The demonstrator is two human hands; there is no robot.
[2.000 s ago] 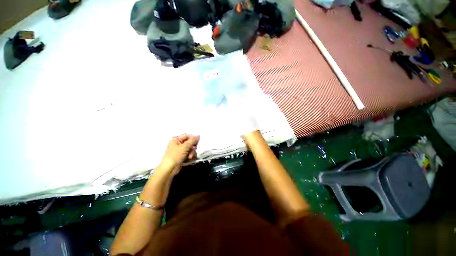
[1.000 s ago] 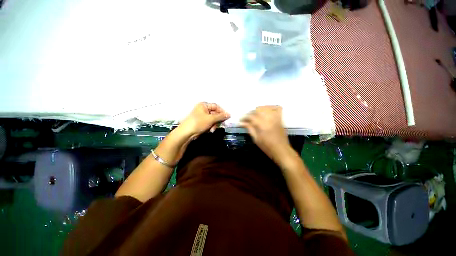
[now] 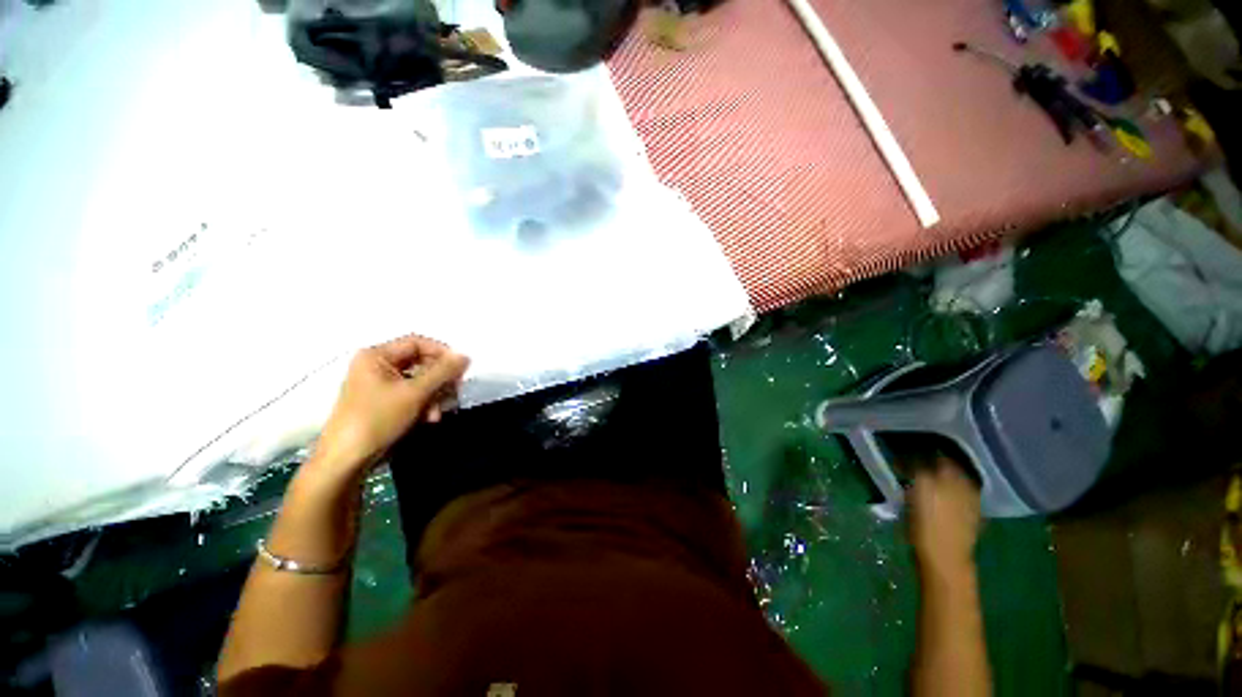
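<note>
A clear poly bag (image 3: 524,164) lies on the white cloth, with a misty grey item inside and a white barcode label (image 3: 512,142) on it. Its near edge runs along the front edge of the table. My left hand (image 3: 399,388) is at the bag's near left corner, with thumb and fingertips pinched on the film. My right hand (image 3: 944,504) is blurred, away from the table at the right, over the floor in front of the stool. Its fingers cannot be made out.
Grey-and-black pouches (image 3: 365,48) lie at the back of the white cloth (image 3: 313,272). A long white strip (image 3: 872,116) and hand tools (image 3: 1056,95) lie on the red striped cloth (image 3: 736,164). A grey stool (image 3: 1042,422) stands on the littered green floor at the right.
My right hand has left the bag's near edge and swung out to the right, off the table. My left hand remains at the bag's edge. The camera view has shifted.
</note>
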